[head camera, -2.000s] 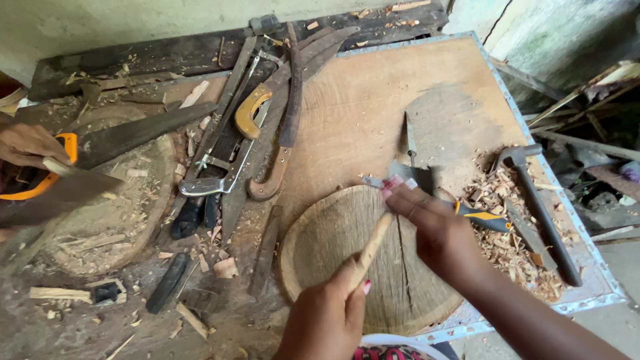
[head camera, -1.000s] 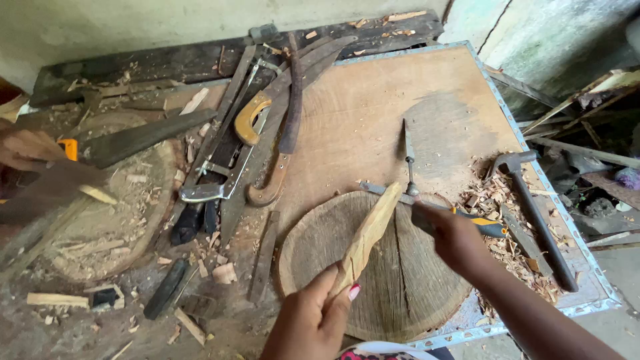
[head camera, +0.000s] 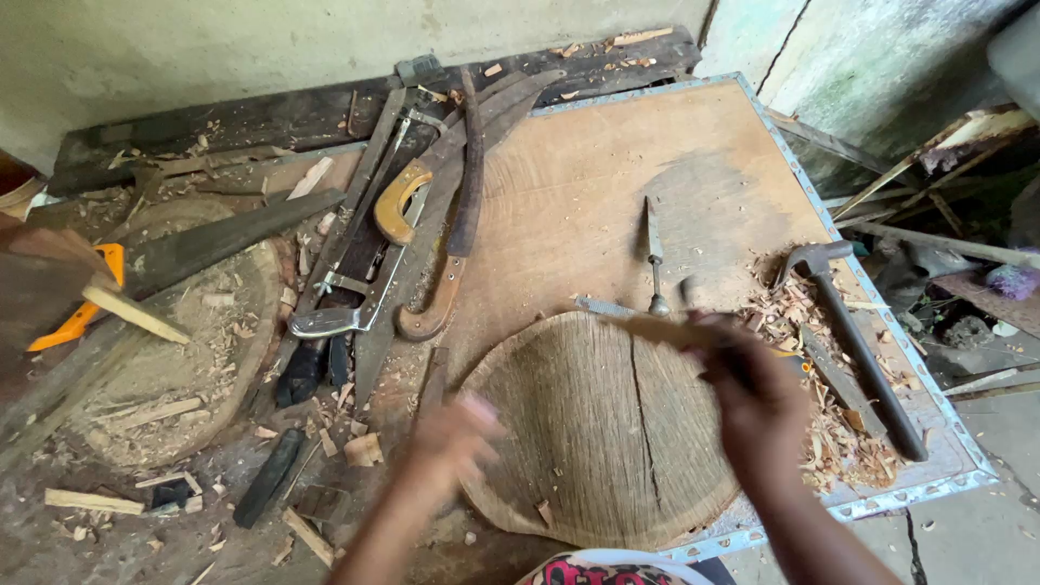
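Note:
My left hand (head camera: 459, 439), blurred by motion, is over the left edge of a round wood block (head camera: 585, 439) with its fingers apart and nothing seen in them. Over the block's upper right edge, my right hand (head camera: 756, 390) is closed on a blurred brown piece of wood (head camera: 658, 331) that points left. Something dark shows by its fingers; blur hides what it is. Behind the wood, the tip of a metal rasp (head camera: 601, 306) shows at the block's far edge. A narrow pointed tool with a round-ended handle (head camera: 656, 268) lies just beyond, on the board.
A claw hammer (head camera: 861, 349) lies by wood shavings (head camera: 853, 455) at the right. Left of the board's middle are a hacksaw (head camera: 390, 276) and a wooden-handled curved blade (head camera: 463, 203). At far left, another person's blurred hand is near a wood piece (head camera: 134, 313) over a second block (head camera: 187, 357).
My left hand has let go of the carved wood stick it held upright and moved left. A brown wood piece now shows in my right hand.

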